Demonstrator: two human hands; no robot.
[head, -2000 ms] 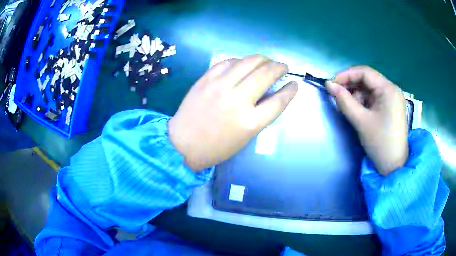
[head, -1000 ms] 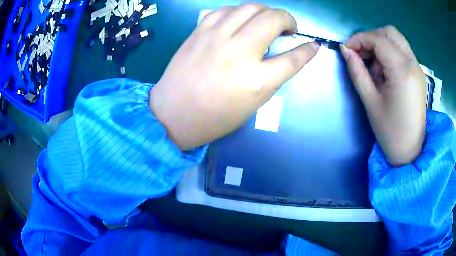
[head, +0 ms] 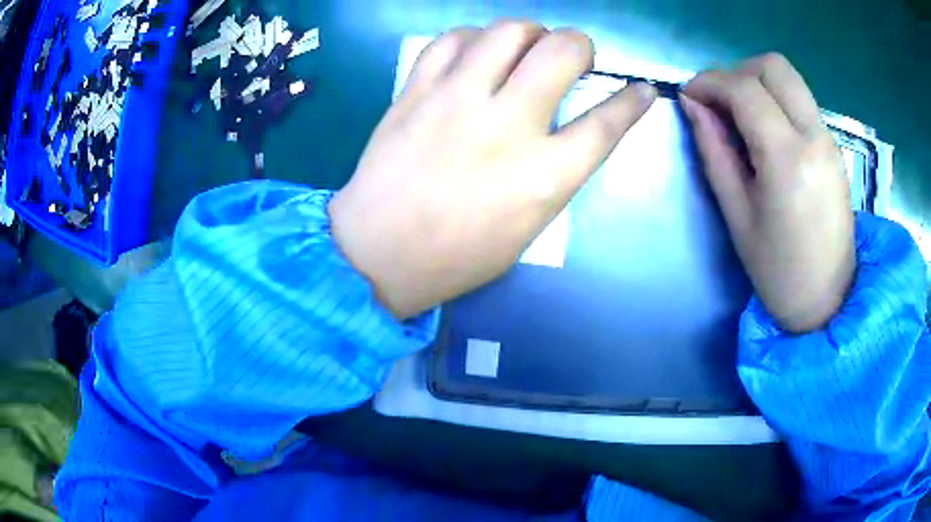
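A dark tablet housing [head: 602,336] with a raised rim lies on a white sheet [head: 572,425] that shows as a border. White pads [head: 482,358] sit on its inner face. A small dark flex strip [head: 666,90] lies at the housing's top edge. My left hand [head: 470,163] rests over the upper left of the housing, its thumb tip at the strip's left end and fingers at the top rim. My right hand [head: 781,184] has thumb and forefinger closed on the strip's right end. The fingertips hide part of the strip. Glare covers the upper face.
A blue tray [head: 138,153] full of black-and-white strips stands at the left. A loose pile of strips [head: 250,61] lies on the green mat [head: 342,133] beside it. A green cloth-like shape [head: 36,438] shows at the lower left edge, unclear what.
Over two seconds the view has shifted. The dark strip, raised off the edge at first, now lies along the housing's top edge. My left thumb has moved right, to the strip. The green shape has appeared.
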